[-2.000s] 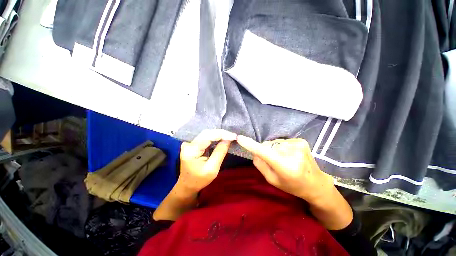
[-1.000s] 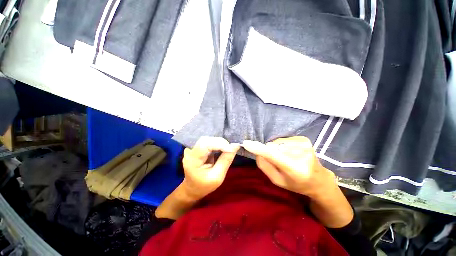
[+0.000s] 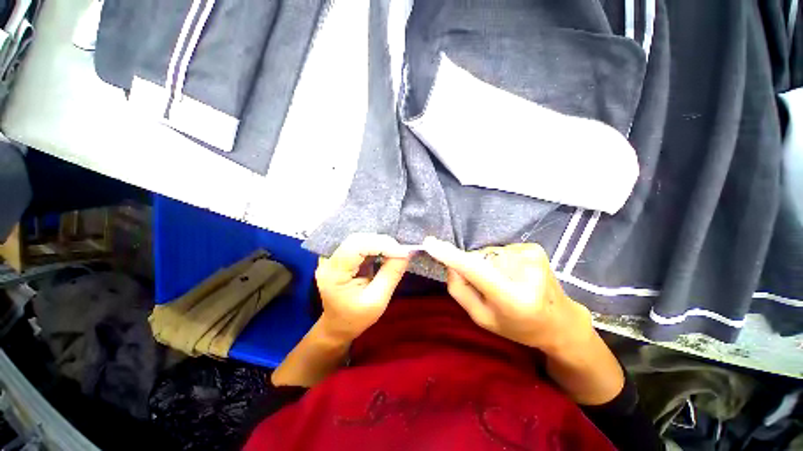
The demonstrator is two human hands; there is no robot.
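Observation:
A dark grey garment (image 3: 528, 84) with white trim lies on the white table, its bottom hem at the table's edge. My left hand (image 3: 357, 286) pinches the hem between thumb and fingers near the front corner. My right hand (image 3: 511, 286) pinches the same hem just beside it, the fingertips of both hands almost touching. A small dark band shows on a right-hand finger. A broad white rounded flap (image 3: 537, 145) lies on the grey panel above my right hand. A needle cannot be made out. A double white stripe (image 3: 577, 240) runs up from the hem.
A grey sleeve piece with a white end band (image 3: 201, 121) lies on the white table (image 3: 176, 167) at left. More grey cloth (image 3: 704, 176) hangs in folds at right. Below the edge are a blue bin (image 3: 189, 238) and a tan folded bundle (image 3: 220, 304).
The grey front edge and creases above my hands have shifted slightly, with the pocket area moving a little left since one second ago. Both hands still pinch the hem, their fingertips moved slightly.

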